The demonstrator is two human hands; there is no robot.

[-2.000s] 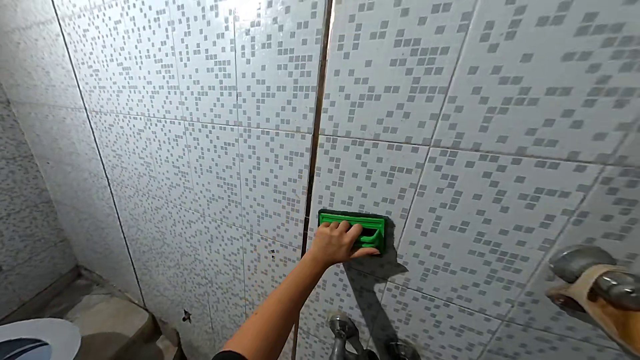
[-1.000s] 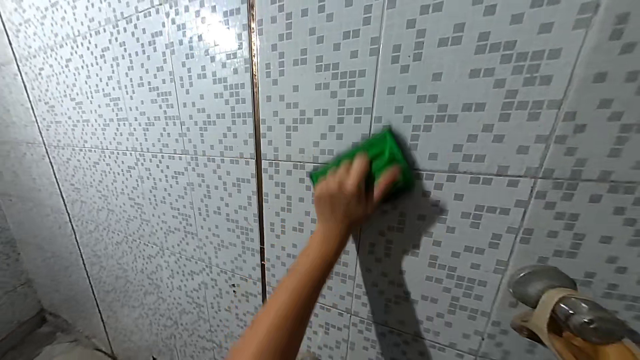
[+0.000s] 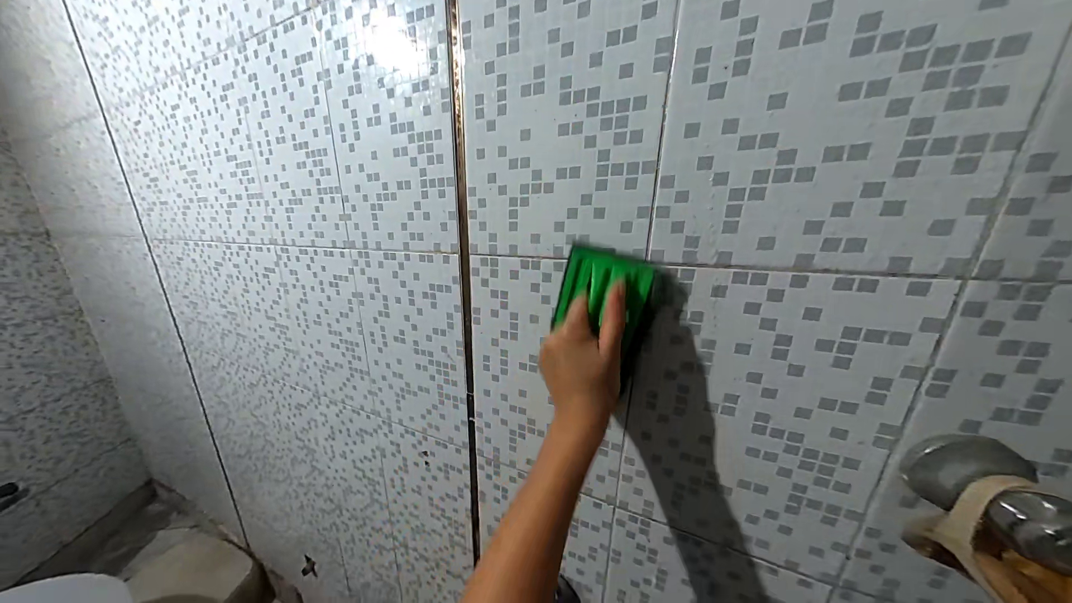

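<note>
My left hand (image 3: pixel 584 352) is closed around the handle of a green scrubbing brush (image 3: pixel 626 280), pressed to the tiled wall (image 3: pixel 787 335). The brush's long side runs roughly up and down, just below a horizontal tile joint and right of a dark vertical gap. The hand covers its lower part, and its working face against the tiles is hidden. My forearm rises from the bottom edge of the head view, casting a shadow to its right. My right hand is out of the picture.
A metal wall fitting (image 3: pixel 963 469) with a pale band (image 3: pixel 976 519) juts out at lower right. At lower left are a white rounded rim (image 3: pixel 71 589) and a pale block-like ledge (image 3: pixel 193 569). A dark vertical gap (image 3: pixel 463 293) crosses the wall.
The brush has gone from lying nearly level, through a tilt, to nearly upright in my left hand. It sits higher on the wall than two seconds ago. The view has shifted.
</note>
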